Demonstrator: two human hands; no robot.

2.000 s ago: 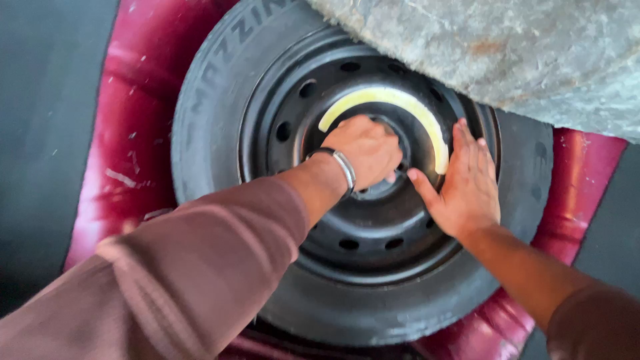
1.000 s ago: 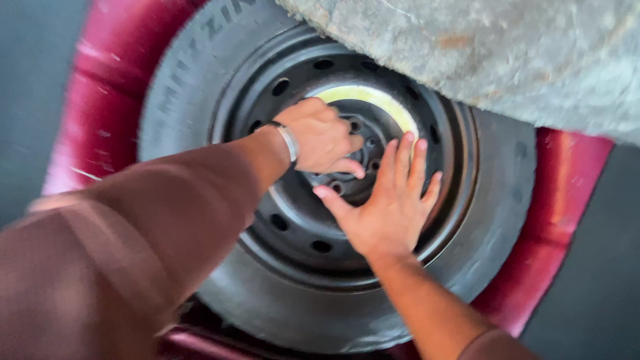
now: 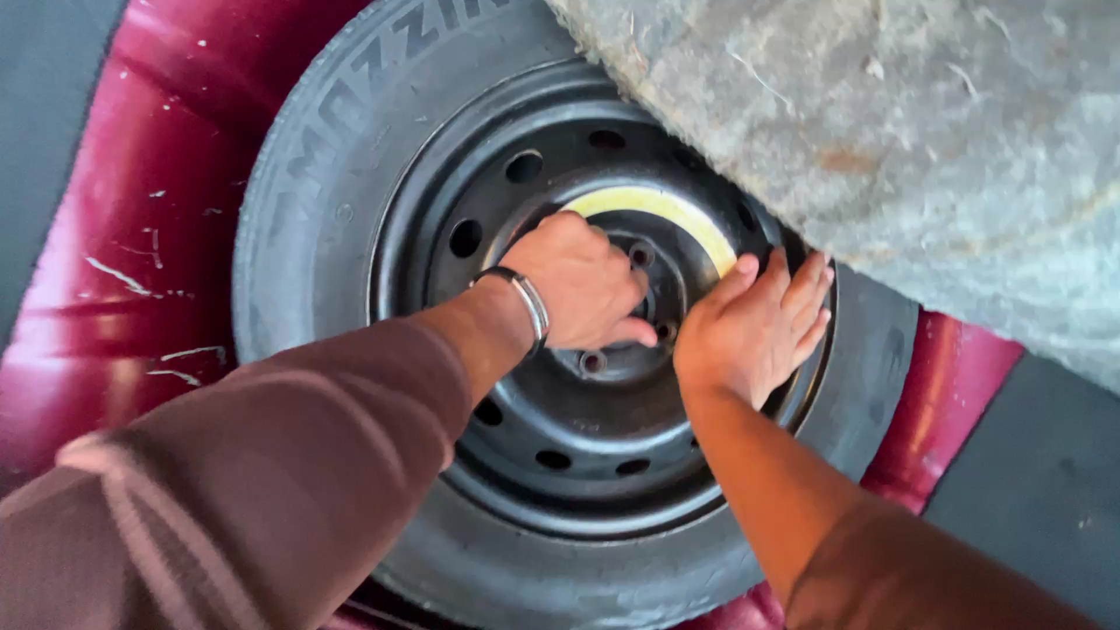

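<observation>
A spare wheel lies flat, its black steel rim [image 3: 604,490] inside a rubber tire [image 3: 297,262] with raised lettering. My left hand [image 3: 577,284], with a metal bracelet at the wrist, is over the hub with curled fingers; whatever lies under them is hidden. Lug holes show beside its thumb. A pale yellow curved sticker [image 3: 656,206] arcs above the hub. My right hand [image 3: 757,328] lies against the right part of the rim, palm down, fingers extended, and nothing shows in it.
Red painted metal of the wheel well [image 3: 131,289] surrounds the tire, with scratches at the left. A grey, fuzzy mat [image 3: 901,149] covers the wheel's upper right. Dark lining [image 3: 1032,472] borders the well on both sides.
My right hand has moved from beside my left hand over the hub to the right part of the rim. My left hand stays at the hub.
</observation>
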